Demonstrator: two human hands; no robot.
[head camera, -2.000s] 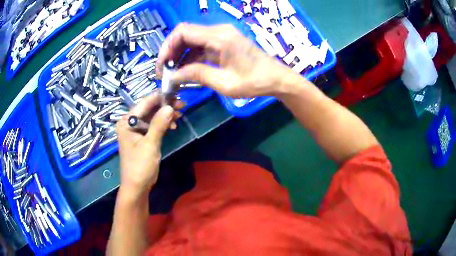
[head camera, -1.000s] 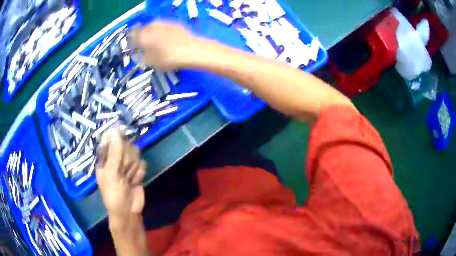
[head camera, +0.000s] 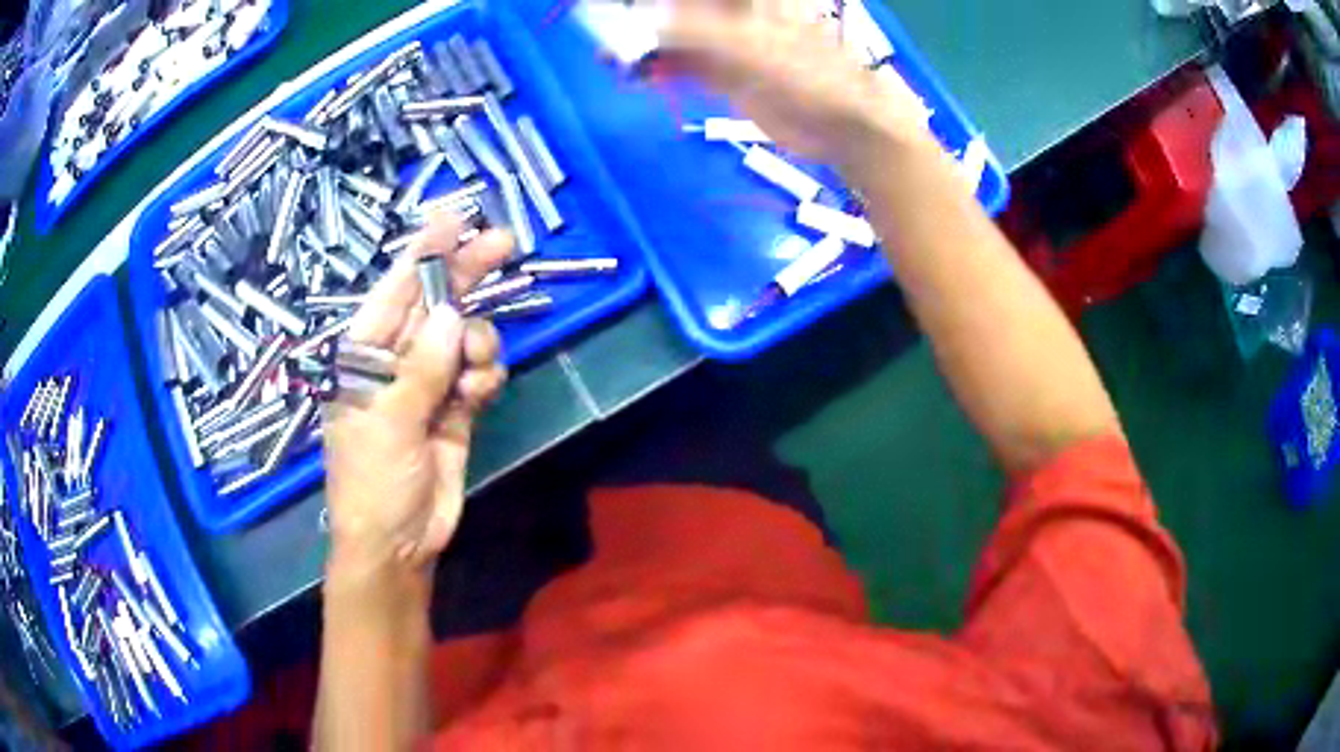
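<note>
My left hand (head camera: 404, 397) is over the near edge of the middle tray (head camera: 620, 294), palm up, and holds silver metal tubes (head camera: 432, 282); one stands at the fingertips and others lie across the palm. The middle tray holds a heap of silver tubes. My right hand (head camera: 764, 66) is blurred at the top, over the right tray (head camera: 691, 315). White pieces (head camera: 625, 27) show at its fingertips; whether it grips them cannot be told. More white tubes (head camera: 782, 172) lie in the right tray.
The left tray (head camera: 206, 673) holds scattered silver pieces. A tray of white pieces (head camera: 140, 81) is at the far left. Red plastic stools (head camera: 1154, 169), a clear white bag (head camera: 1252, 191) and a small blue tray (head camera: 1308, 419) are at the right, over a green floor.
My right hand has moved from the middle tray to the right tray. My left hand has turned palm up and shifted right, with a tube upright at its fingertips. White pieces in the right tray lie differently.
</note>
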